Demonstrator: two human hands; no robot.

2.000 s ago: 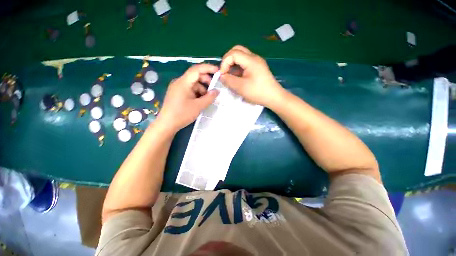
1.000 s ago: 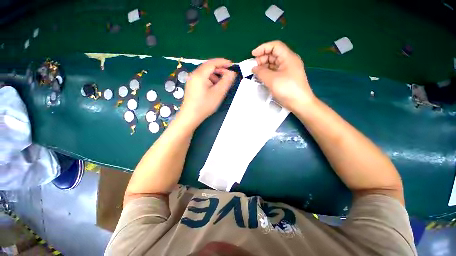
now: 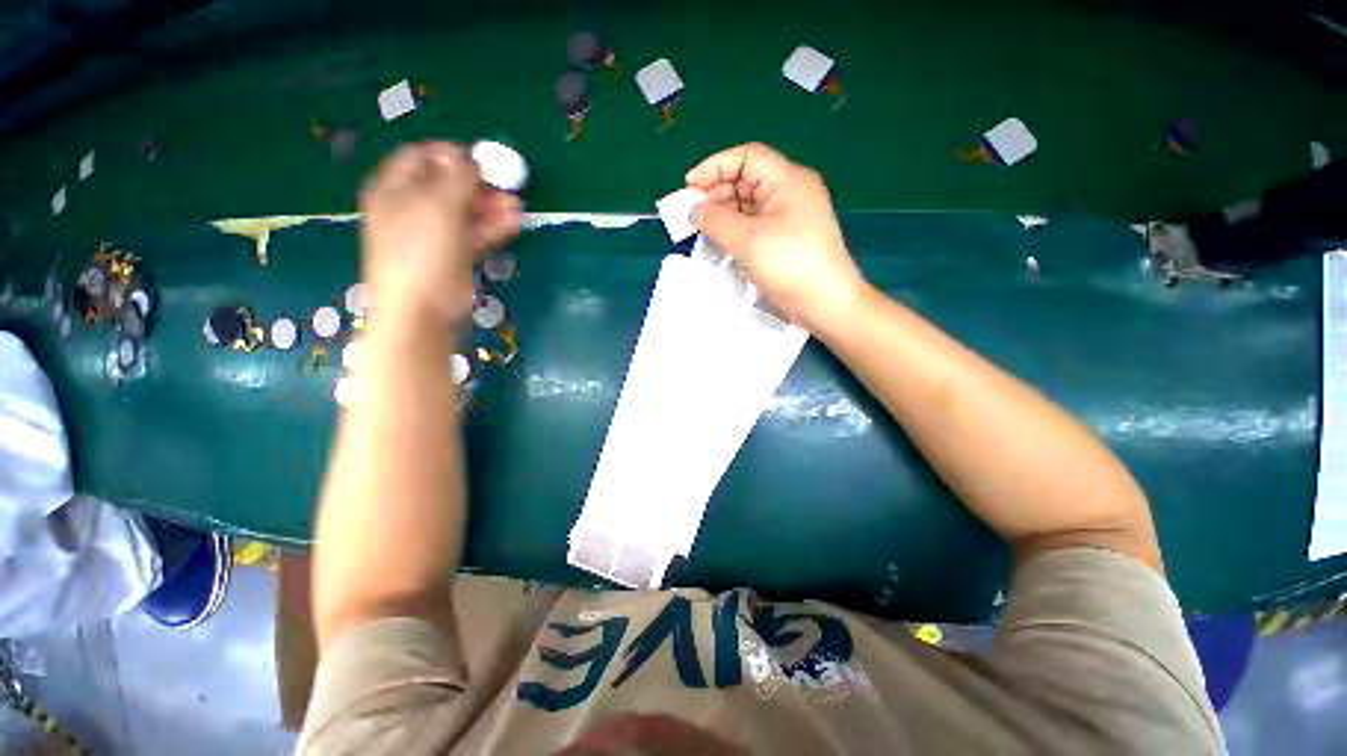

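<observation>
The sticker sheets (image 3: 672,399) lie overlapped on the dark green padded bench in front of me, mostly plain white, with greyish squares at the near end. My right hand (image 3: 783,236) pinches a small whitish square sticker (image 3: 681,214) just above their far end. My left hand (image 3: 424,229) is motion-blurred at the bench's far edge, with a pale round module (image 3: 499,164) at its fingertips, seemingly held. Loose round modules (image 3: 327,322) with gold tails lie under and beside my left forearm, which hides some.
The far green surface (image 3: 886,89) carries scattered modules, several with white squares. A pile of modules (image 3: 111,288) sits at far left. A white strip (image 3: 1334,406) lies at far right. A metal piece (image 3: 1182,254) is near the far edge. Another person's pale clothing (image 3: 67,488) shows at left.
My left hand has moved left, away from my right hand, and now has a round module at its fingertips. My right hand keeps the sticker, slightly lower and left in view.
</observation>
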